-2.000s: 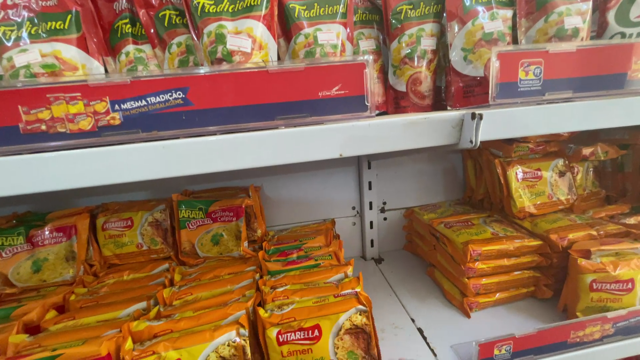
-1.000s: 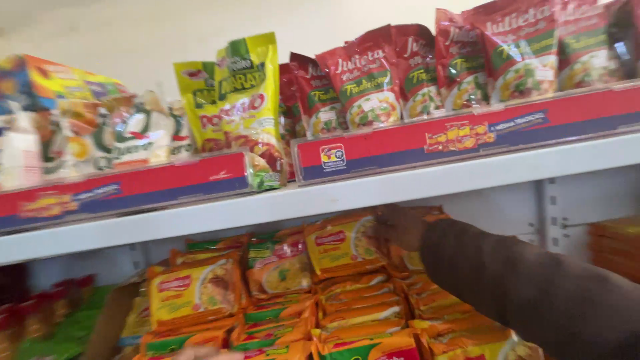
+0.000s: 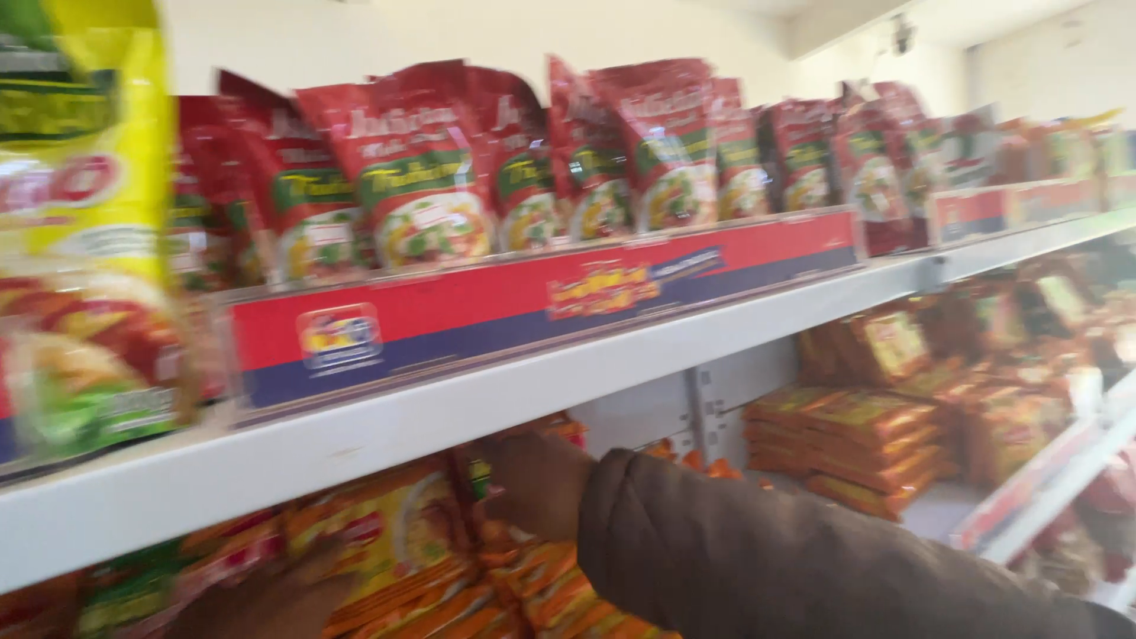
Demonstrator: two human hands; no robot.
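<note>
Beneath the upper shelf my right hand (image 3: 537, 484), in a dark sleeve, reaches to the right edge of an upright orange and yellow packet of instant noodles (image 3: 390, 524). Its fingertips are partly hidden by packets and blur, so its hold is unclear. My left hand (image 3: 275, 590) is at the lower left, in front of the same packet's left side, blurred and cut off by the frame's bottom edge; whether it grips anything does not show. Rows of orange noodle packets (image 3: 568, 595) lie stacked below my right forearm.
The white edge of the upper shelf (image 3: 532, 390) crosses just above both hands. Red sauce pouches (image 3: 426, 177) and a yellow pouch (image 3: 89, 204) stand on it behind a red and blue label strip (image 3: 497, 311). More stacked noodle packets (image 3: 843, 435) lie at the right.
The view has swung left since the first frame, then moved closer to the upper shelf. No hands showed two seconds ago; now both are among the packets, the left showing more than a second ago.
</note>
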